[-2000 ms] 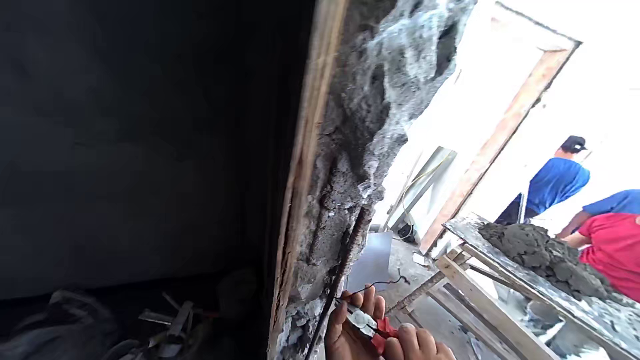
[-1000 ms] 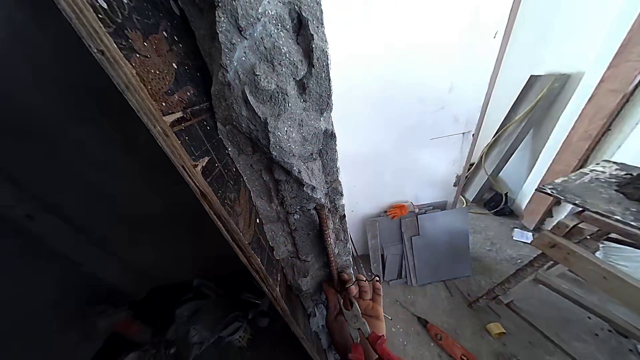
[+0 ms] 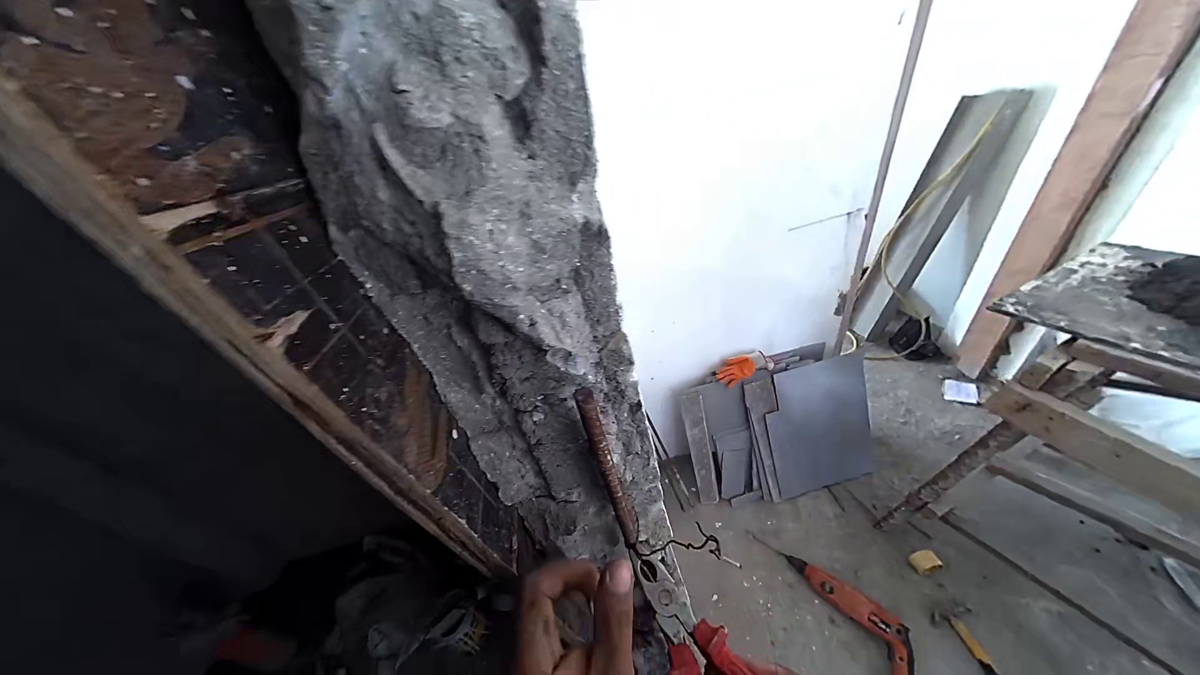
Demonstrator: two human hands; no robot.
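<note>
A rusty ribbed steel bar [image 3: 607, 469] stands out along the rough concrete edge [image 3: 487, 216]. Thin dark tie wire [image 3: 689, 544] is at its lower end and sticks out to the right with a twisted tip. The metal jaws of pliers [image 3: 664, 595] are at that wire, just below the bar; their red handles [image 3: 708, 647] run down to the bottom edge. Close to the left of the jaws is my left hand [image 3: 572, 623], its fingers bent; whether it holds anything is unclear. My right hand does not show, and whatever holds the handles is hidden or below the frame.
Grey panels [image 3: 820, 427] with an orange glove [image 3: 739, 368] lean on the white wall. An orange power tool [image 3: 858, 605], a hammer [image 3: 966, 642] and a yellow piece [image 3: 924, 562] lie on the floor. At right stands a wooden trestle [image 3: 1087, 436] bearing mortar. A wooden board edge [image 3: 234, 352] runs along the left.
The view has swung right and down; the co-workers seen earlier are out of view. My right hand, on the red pliers handles two seconds ago, no longer shows. The pliers remain by the bar.
</note>
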